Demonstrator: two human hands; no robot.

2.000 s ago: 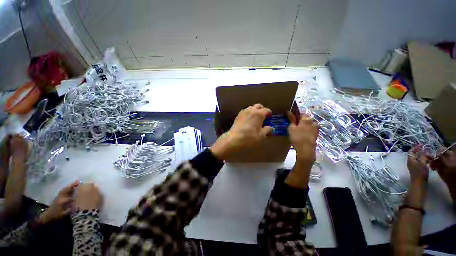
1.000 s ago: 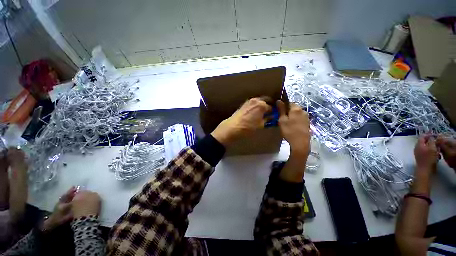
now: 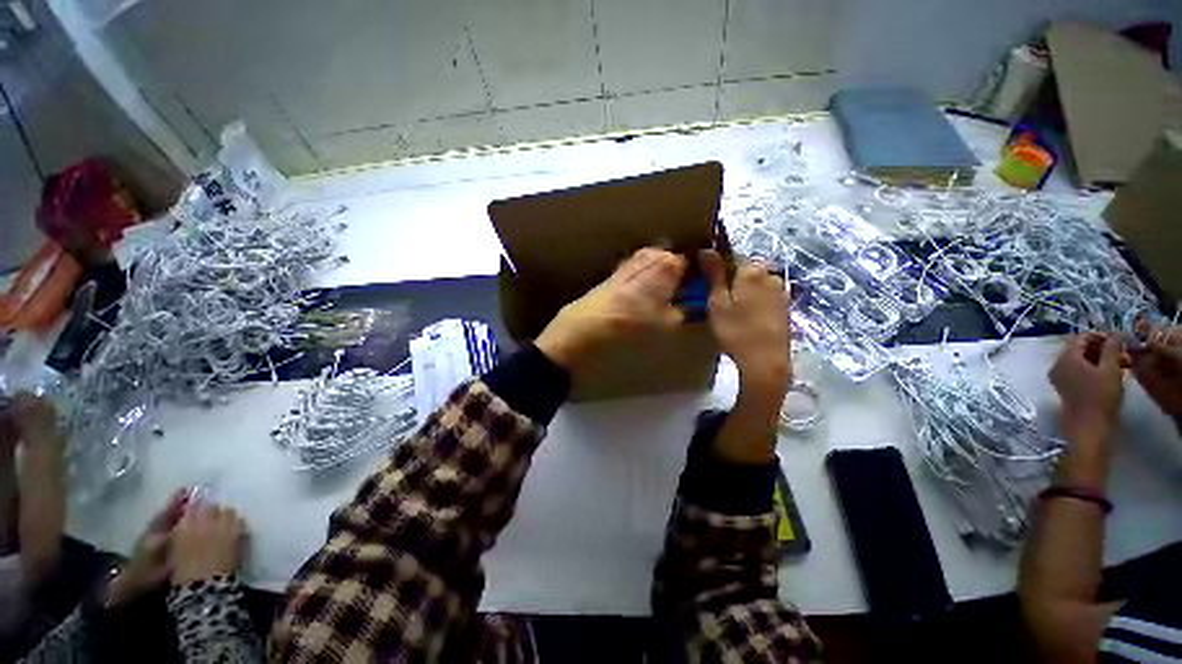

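Note:
An open brown shipping carton (image 3: 635, 376) stands on the bench in front of me, its back flap up. My left hand (image 3: 625, 305) and my right hand (image 3: 749, 318) are together over the carton's opening. Between them is a blue retail box (image 3: 696, 296), mostly hidden by the fingers; both hands hold it. A stack of retail boxes (image 3: 449, 368) with white faces and blue edges lies left of the carton. A small cable bunch (image 3: 340, 418) of white loops lies beside the stack.
Large white cable heaps lie left (image 3: 214, 292) and right (image 3: 1037, 266). A black smartphone (image 3: 888, 529) and a yellow-panelled phone (image 3: 789, 516) lie near my right arm. Other people's hands are at left (image 3: 201, 538) and right (image 3: 1089, 376). A blue-grey folder (image 3: 901, 134) lies by the wall.
The view has shifted, so the carton and bench items appear further left. Less of the blue retail box shows between my hands than two seconds ago. Both hands remain over the carton.

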